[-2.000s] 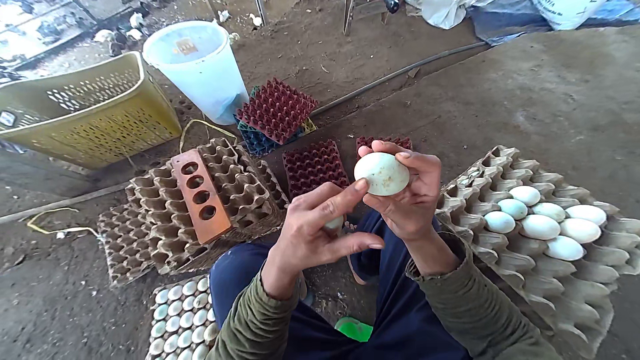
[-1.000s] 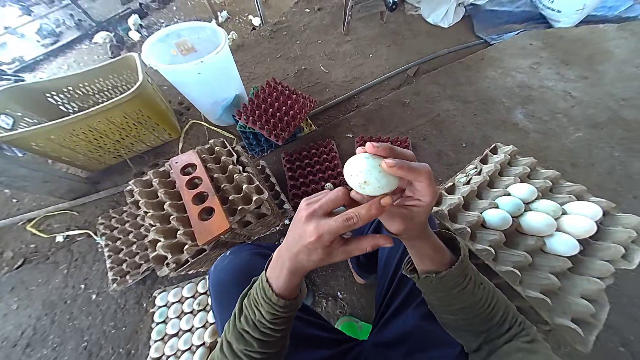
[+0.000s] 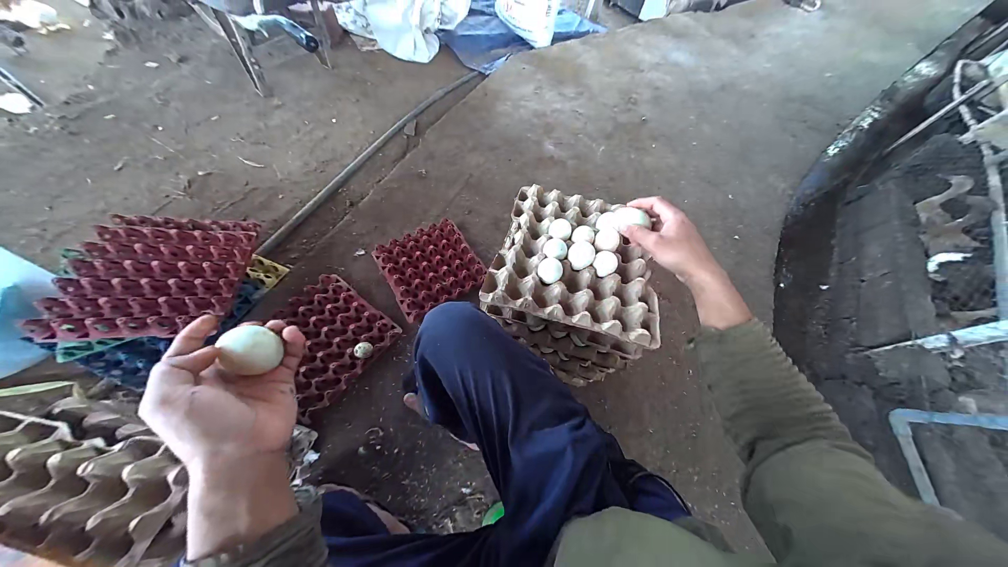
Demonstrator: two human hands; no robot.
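My left hand [image 3: 228, 394], palm up, grips a pale egg [image 3: 250, 350] between thumb and fingers, in front of stacked red trays. At the upper right, my right hand [image 3: 669, 236] has thumb and fingers on another pale egg [image 3: 631, 219], at the back right edge of a grey-brown pulp egg tray [image 3: 583, 303]. Several pale eggs [image 3: 581, 255] sit together in the cups of that tray, just left of my right hand. The tray tops a stack of similar trays; whether the egg under my fingers touches its cup I cannot tell.
Red egg trays [image 3: 157, 276] are piled at the left. A red tray [image 3: 346, 339] near my left hand bears a small speckled egg [image 3: 363, 350]; another red tray [image 3: 429, 268] lies beyond. Pulp trays [image 3: 87, 488] stand lower left. A hose [image 3: 370, 153] crosses the ground.
The view has swung right. My hands, earlier close together around an egg, are now wide apart, the right one over at the pulp tray with an egg.
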